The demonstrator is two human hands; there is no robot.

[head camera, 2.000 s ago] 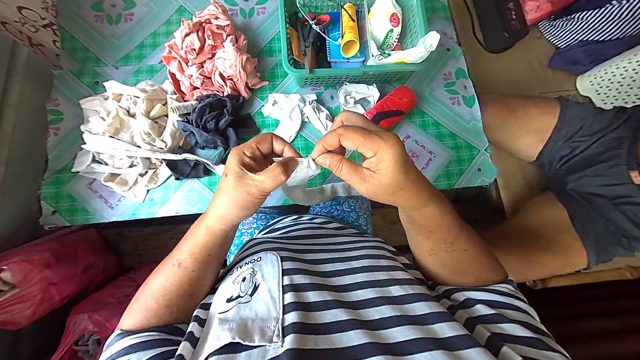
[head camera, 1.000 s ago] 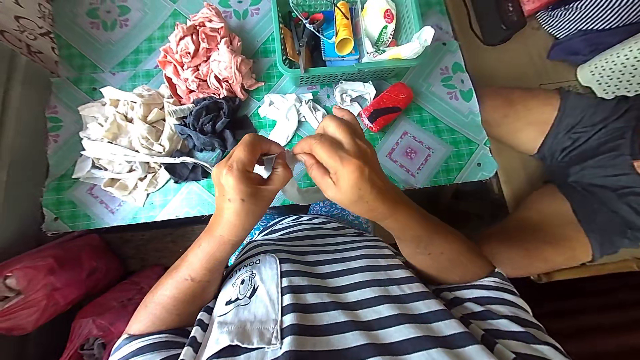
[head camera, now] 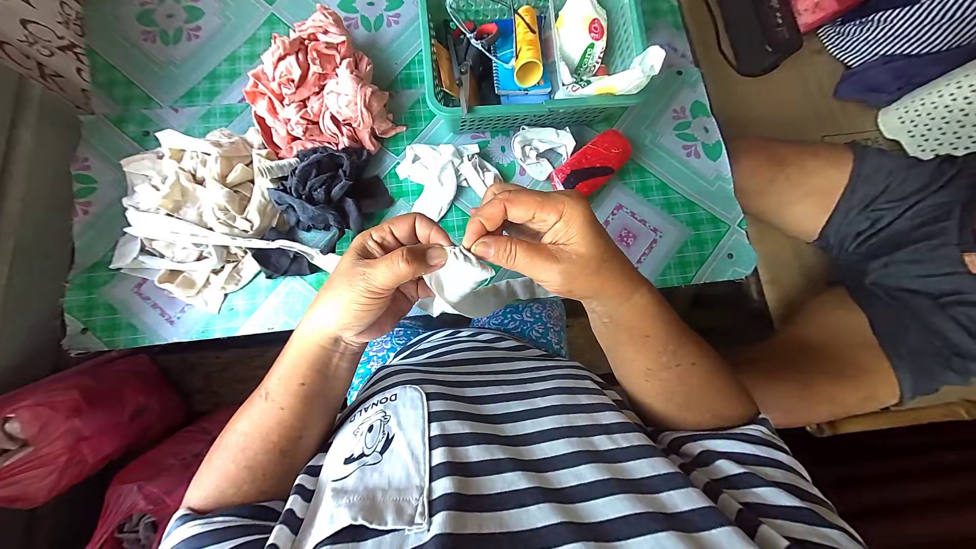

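Between my two hands, just over the table's front edge, is a white fabric piece (head camera: 456, 276) with a gathered top. My left hand (head camera: 389, 276) pinches it between thumb and forefinger. At its gathered edge, my right hand (head camera: 534, 240) has thumb and fingertips pressed together; whether a needle is in them cannot be seen. A pale fabric strip (head camera: 503, 296) hangs below and passes behind my right hand. Beyond the hands lie white fabric pieces (head camera: 435, 171), a small ring-like white piece (head camera: 541, 149) and a red and black object (head camera: 593, 162).
Piles of pink (head camera: 316, 88), cream (head camera: 198, 191) and dark blue cloth (head camera: 324, 187) lie on the left of the table. A green plastic basket (head camera: 526, 116) holds scissors (head camera: 463, 65), a yellow tube and a notebook. A seated person's leg (head camera: 801, 183) is at the right; red plastic bags (head camera: 84, 419) are lower left.
The gathered white piece shows more fully between my fingers than one second ago, when my hands mostly covered it. Both hands remain close together.
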